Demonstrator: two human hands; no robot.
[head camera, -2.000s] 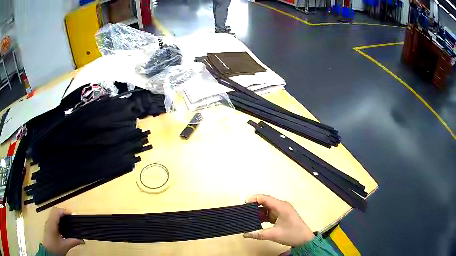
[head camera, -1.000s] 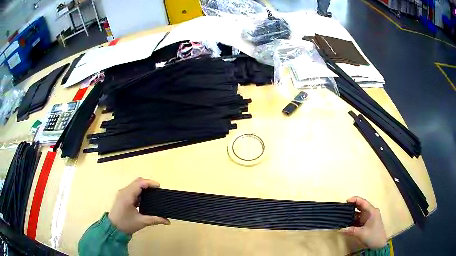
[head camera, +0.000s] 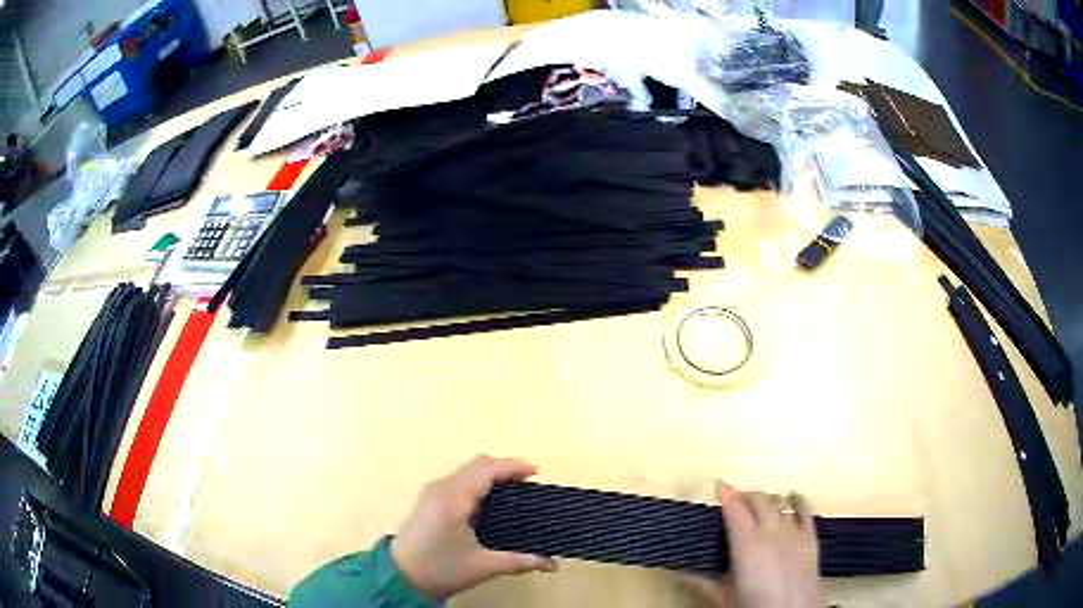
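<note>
A strip bundle (head camera: 618, 526), black and ribbed, lies flat near the table's front edge. My left hand (head camera: 457, 529) grips its left end, thumb and fingers on its two long sides. My right hand (head camera: 772, 549) is laid across it right of its middle, fingers over the far side, slightly blurred; the bundle's right end sticks out past it. A large pile of black strips (head camera: 523, 214) lies behind, with one loose strip (head camera: 475, 328) along its near side. A cream tape roll (head camera: 681, 356) lies flat beyond the bundle.
At left are more black strips (head camera: 101, 386), a red tape line (head camera: 160, 416) and a calculator (head camera: 233, 229). At right are long strips with light dots (head camera: 1009, 398), a small dark object (head camera: 824, 242), clear plastic bags (head camera: 831, 143) and a brown piece (head camera: 920, 122) on white sheets.
My right hand has moved from the bundle's right end inward along it. My left hand still holds the left end. The view has turned left, so the table's things appear farther right.
</note>
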